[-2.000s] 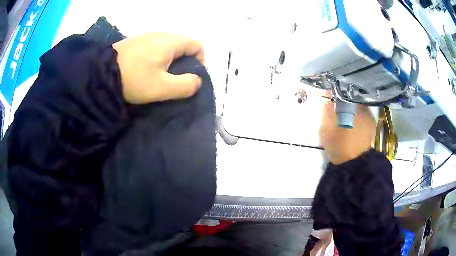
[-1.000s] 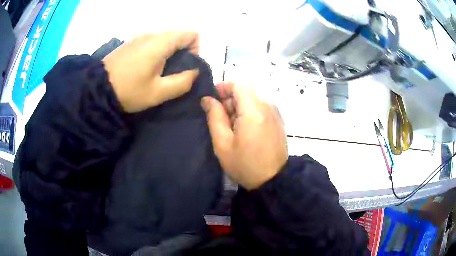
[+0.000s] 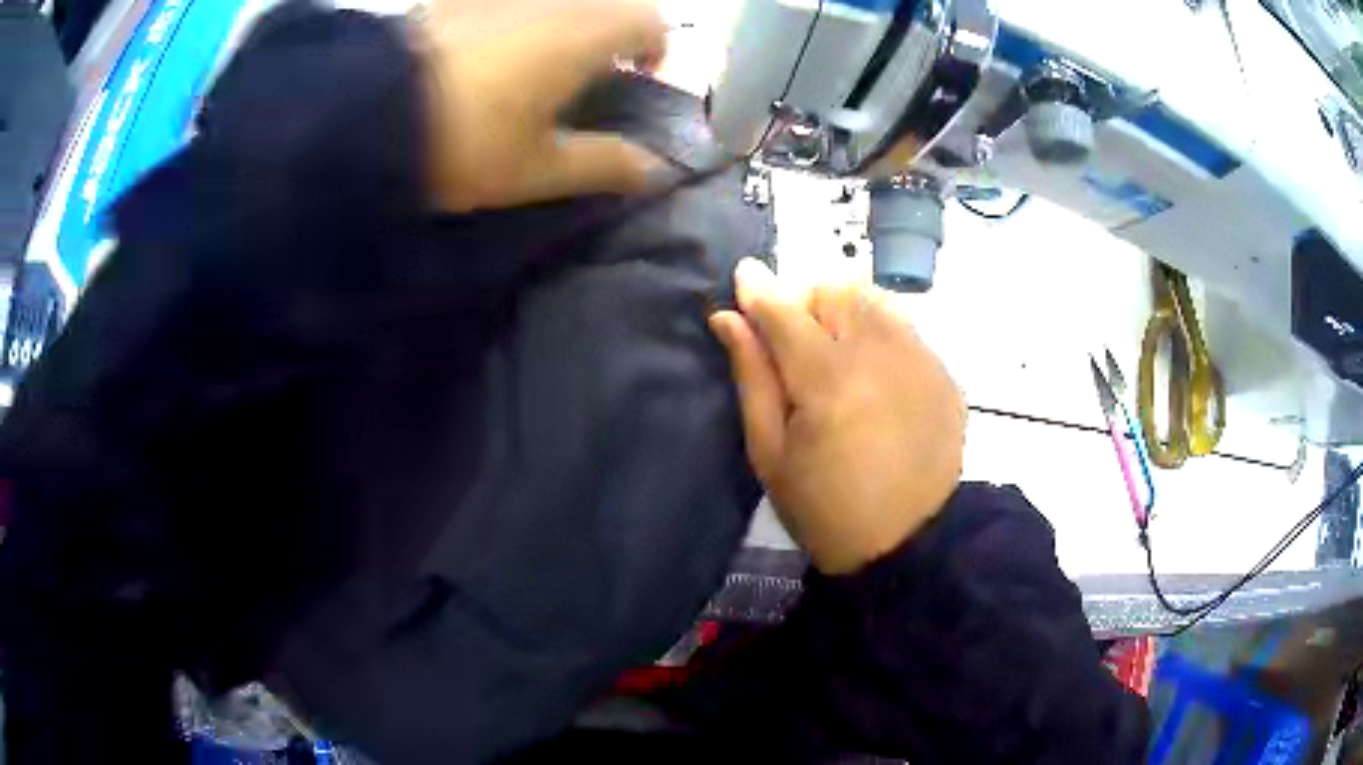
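The dark garment piece (image 3: 598,434) covers the left of the table and hangs over its front edge. Its right edge reaches the presser foot (image 3: 758,186) of the white sewing machine (image 3: 815,60). My left hand (image 3: 546,105) lies on the upper part of the cloth, fingers bent and slightly blurred, holding it beside the needle area. My right hand (image 3: 852,404) pinches the cloth's right edge between thumb and forefinger, just below the presser foot. Whether a small piece lies under my fingertips is hidden.
Gold-handled scissors (image 3: 1178,366) and pink-handled snips (image 3: 1124,441) with a dark cord lie on the table at the right. A grey knob (image 3: 906,236) stands beside the needle area. A measuring tape (image 3: 1196,598) runs along the front edge. A blue plastic stool (image 3: 1226,717) is below right.
My right hand came from under the machine head to the cloth's edge. The cloth and both hands then moved up and right to the presser foot. The snips now lie by the scissors.
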